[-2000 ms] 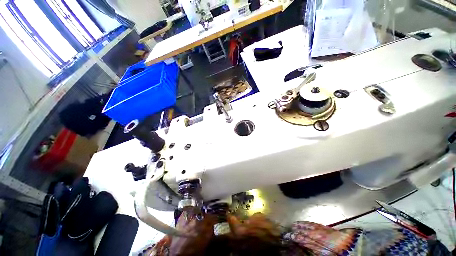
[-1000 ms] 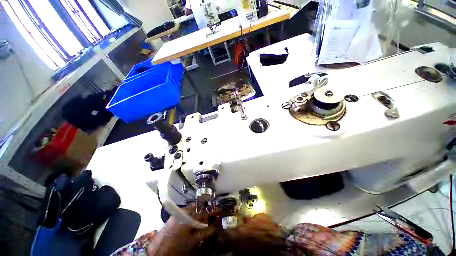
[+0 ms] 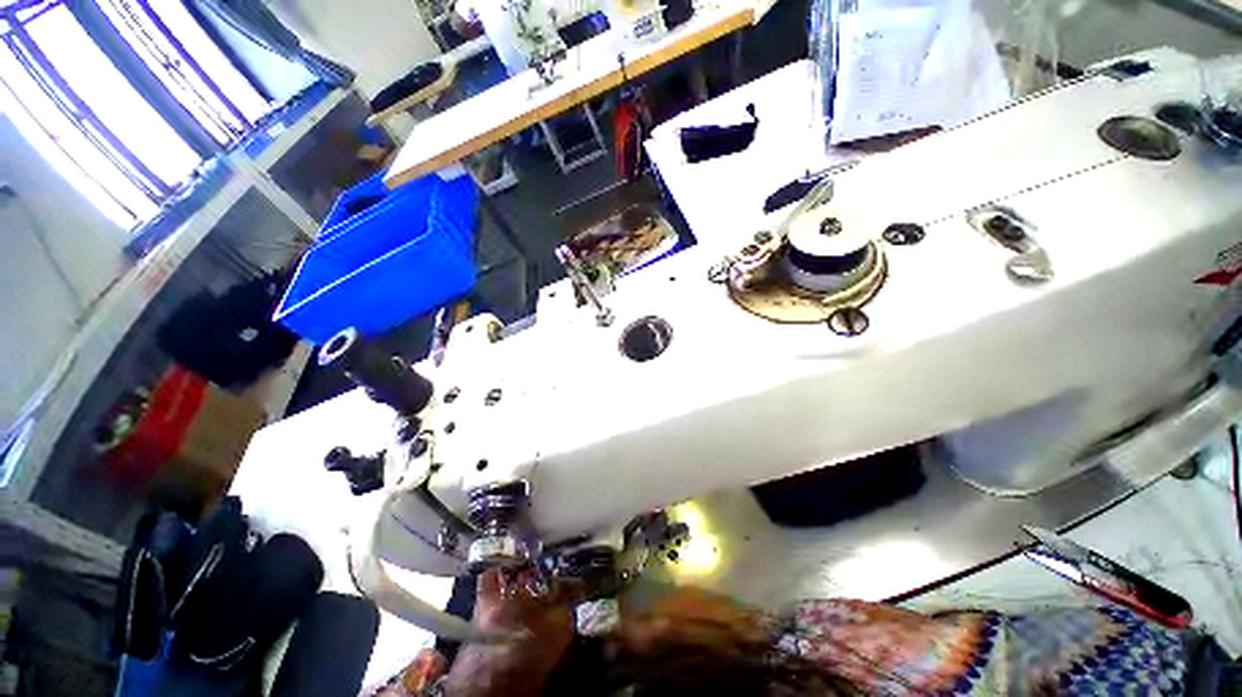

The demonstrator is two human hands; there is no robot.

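Note:
My left hand (image 3: pixel 511 651) is at the needle area, under the left end of the sewing machine (image 3: pixel 763 388), partly behind the pale curved guard (image 3: pixel 395 586). My right hand (image 3: pixel 688 629) is beside it, blurred, below the bright lamp spot. Both hands are cut off by the bottom edge and partly hidden by something dark in front. A small dark bit shows behind the guard; I cannot tell what the hands hold. A black piece (image 3: pixel 838 490) lies under the machine arm.
Black part-sewn pieces (image 3: pixel 225 586) and a flat black panel (image 3: pixel 324 647) lie at the table's left. Snips (image 3: pixel 1110 579) lie at the right. Blue bins (image 3: pixel 388 259) stand behind left. Another machine table (image 3: pixel 572 89) is at the back.
The view shifted right, then back left, so the machine moved in the picture. Both hands stay at the needle area. The black pieces at left and the snips lie as before.

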